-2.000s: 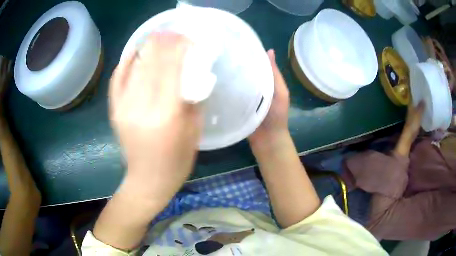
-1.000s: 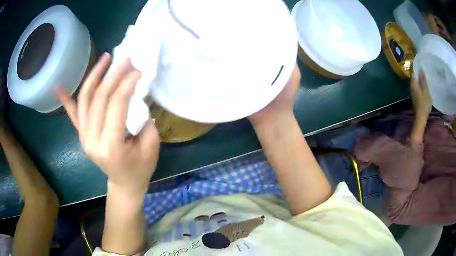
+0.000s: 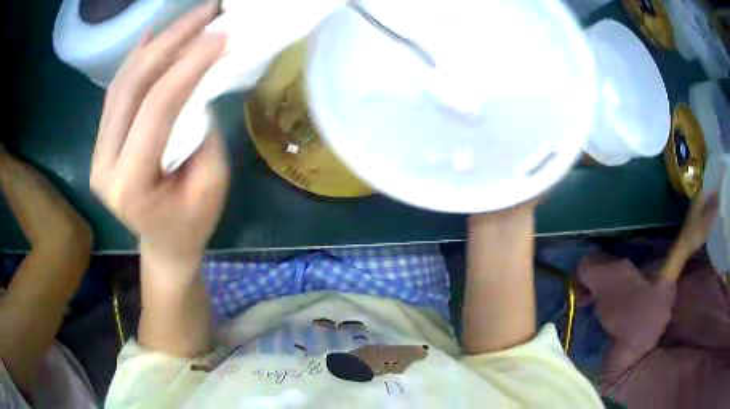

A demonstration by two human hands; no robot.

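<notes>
My left hand point(image 3: 164, 148) holds a crumpled white cloth point(image 3: 268, 32) between its raised fingers and thumb, left of a white round tray. My right hand is mostly hidden under the white round tray point(image 3: 448, 120); only its wrist and a little of the palm show below the rim. The tray is tilted, with a dark slot near its lower right edge and a dark wire-like line across its upper part. A yellow round base housing point(image 3: 280, 132) lies open on the table, partly covered by the tray.
A frosted white unit with a dark top point(image 3: 88, 40) stands at the upper left. A frosted tub point(image 3: 628, 92) stands right of the tray. Yellow bases with black fans point(image 3: 685, 150) lie at the far right, near another person's arm point(image 3: 692, 232). Another bare arm point(image 3: 48, 224) is at the left.
The hand with the cloth has gone from rubbing inside the tray to beside it. The tray has shifted right and lifted off the yellow base, which now shows more. The camera view has shifted too.
</notes>
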